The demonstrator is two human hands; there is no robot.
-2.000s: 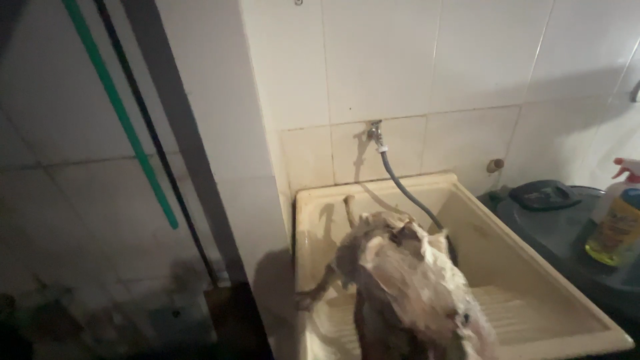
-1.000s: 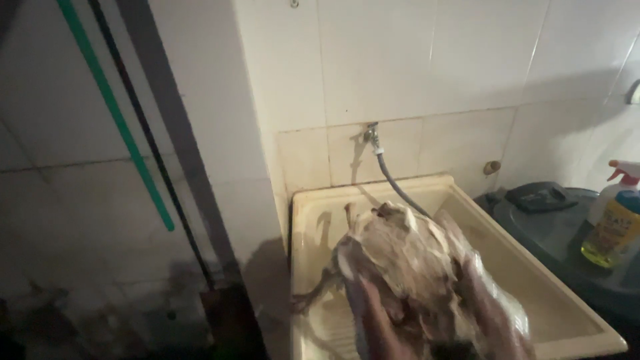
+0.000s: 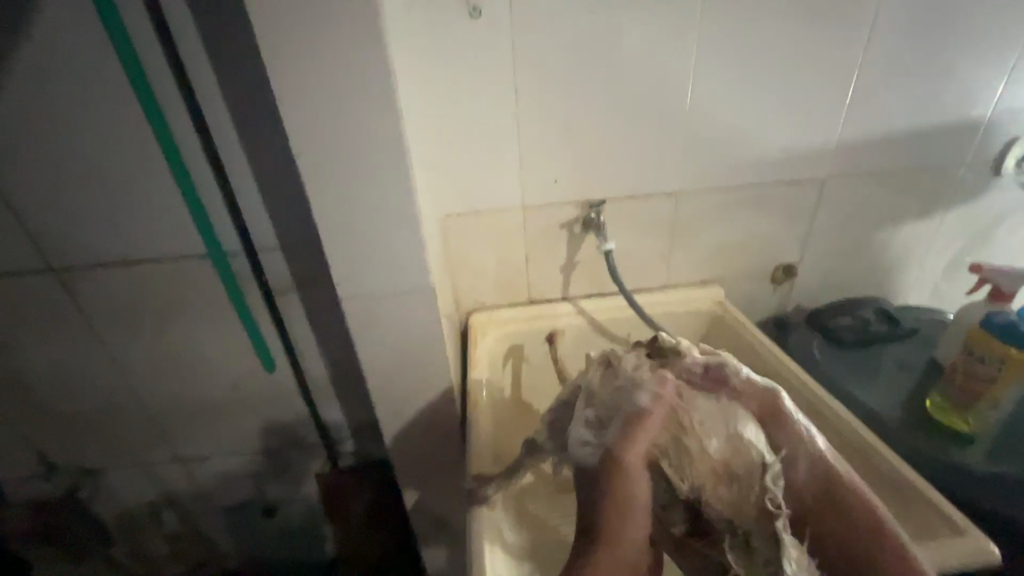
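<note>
A wet, lathered furry animal (image 3: 712, 448), its kind not plain, is in the cream laundry sink (image 3: 864, 448). A thin leg stretches to the sink's left rim, and another thin, dark-tipped part rises near the back. My left hand (image 3: 620, 416) lies against the animal's left side, its fingers blurred in the lather. Across the upper right side curves my right hand (image 3: 728, 376), coated in foam. Both hands hold the soapy coat between them. A wall tap (image 3: 594, 220) feeds a grey hose (image 3: 628, 292), whose lower end is hidden behind the animal.
Right of the sink, a dark round surface (image 3: 848, 384) bears a spray bottle (image 3: 996, 296), a yellow-and-blue bottle (image 3: 976, 376) and a dark object (image 3: 860, 320). A wall edge (image 3: 344, 240) stands at left, with a green pole (image 3: 188, 188) beyond it.
My hands have come plainly into view on the animal's back and sides, farther up toward the back of the sink than one second ago. Foam now shows on the right hand.
</note>
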